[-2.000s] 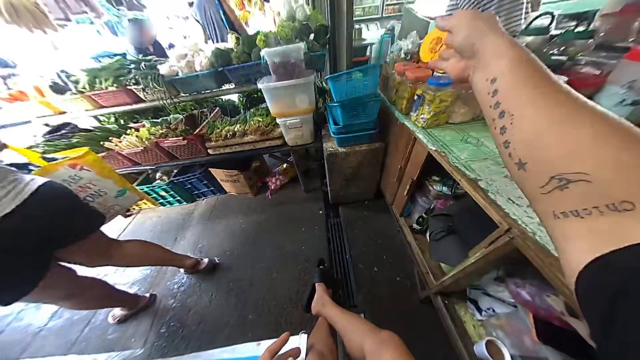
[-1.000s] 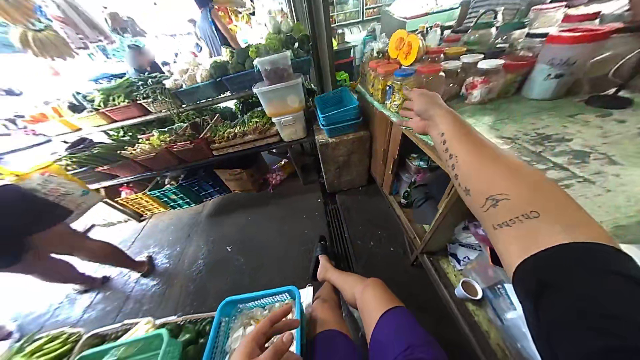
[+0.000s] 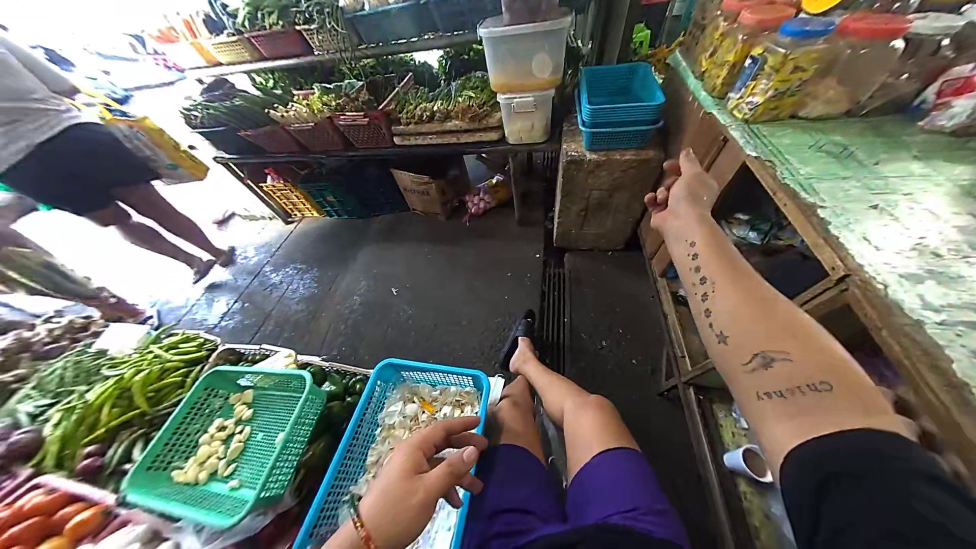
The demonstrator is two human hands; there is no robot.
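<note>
My left hand (image 3: 423,469) hovers over the right side of a blue plastic basket (image 3: 335,465) that holds garlic skins (image 3: 431,400); its fingers are spread and nothing shows in them. Left of it, a green plastic basket (image 3: 263,476) holds peeled garlic cloves (image 3: 217,442). My right hand (image 3: 682,187) is stretched forward in the air beside the wooden counter, fingers loosely bent, with no object visible in it. Stacked blue baskets (image 3: 621,95) stand just beyond my right hand on a worn block.
Jars with coloured lids (image 3: 793,65) crowd the green countertop (image 3: 892,175) at right. Green chili peppers (image 3: 137,381) and other vegetables surround the baskets. A white cup (image 3: 747,463) lies low beside the counter. A person (image 3: 91,137) is at the left, and shelves of vegetables stand ahead.
My right hand was up by the jars and has come down and away from them. My left hand remains at the blue basket. The view has tilted down and left.
</note>
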